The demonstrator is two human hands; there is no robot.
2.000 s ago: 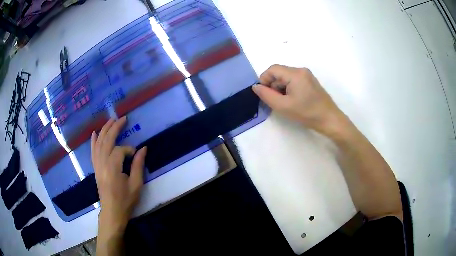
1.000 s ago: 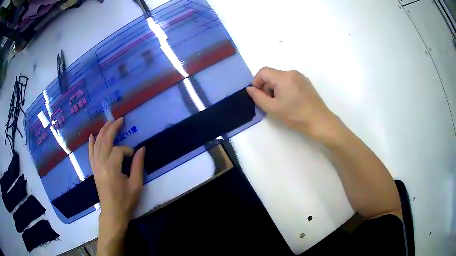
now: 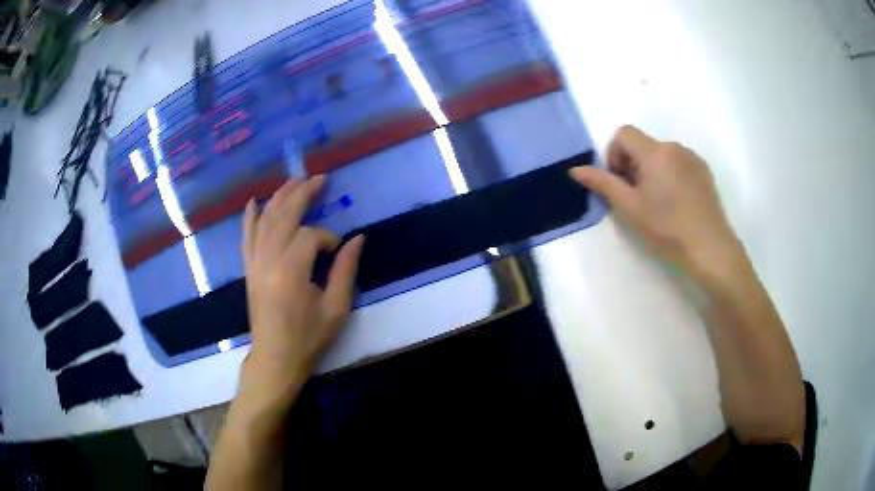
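The blue see-through sewing template (image 3: 403,168) lies on the white tabletop, with a long black fabric strip (image 3: 470,225) along its near edge. My left hand (image 3: 293,278) rests over the strip left of its middle, with thumb and index finger bent on the fabric. My right hand (image 3: 662,187) holds the strip's right end at the template's right corner between thumb and fingers. Brown-red grip strips (image 3: 499,93) cross the template. The part of the strip under my left hand is hidden.
Several short black fabric pieces (image 3: 83,334) lie left of the template. A loose pile of thin black cords (image 3: 88,139) is above them. Dark thread snips (image 3: 203,72) lie at the template's far edge. Green and dark cloth (image 3: 53,62) is at the far left.
The view has shifted, so the template and hands appear further right and higher. Both hands keep about the same place on the strip.
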